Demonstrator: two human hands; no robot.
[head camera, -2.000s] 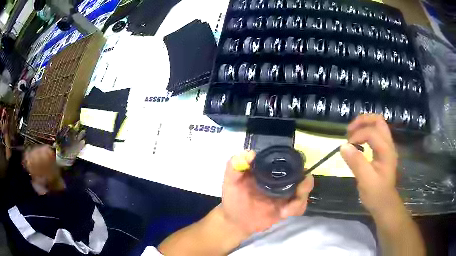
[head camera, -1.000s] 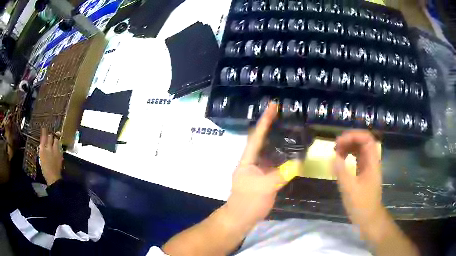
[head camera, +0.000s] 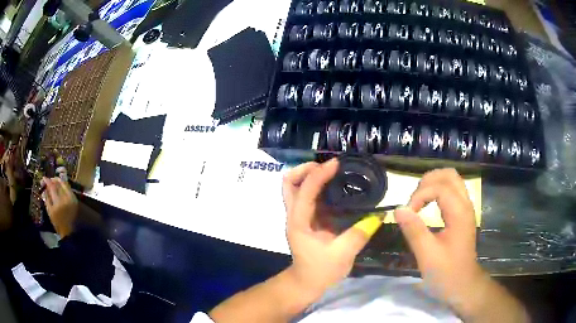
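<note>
My left hand (head camera: 319, 230), with a yellow finger cot (head camera: 367, 224) on its thumb, holds a round black unit (head camera: 355, 182) by its left and lower edge, in front of the tray. My right hand (head camera: 439, 221) pinches the right end of a thin black strip (head camera: 386, 209) between thumb and finger. The strip runs left along the unit's lower edge, where the left hand partly hides it. The yellow backing sheet (head camera: 469, 189) lies behind the right hand. The black divided tray (head camera: 404, 159) holds rows of units standing on edge.
Black die-cut sheets (head camera: 243, 76) lie left of the tray. Clear plastic wrap (head camera: 556, 113) is at the right. A neighbouring worker's hand (head camera: 60, 205) is at the left, by a brown divided carton (head camera: 104, 94) and a black sheet with a pale strip (head camera: 126, 153).
The left hand first turned over the unit near the tray and now grips it from the left, higher than before. The right hand has moved left and lower, with the strip now nearly level.
</note>
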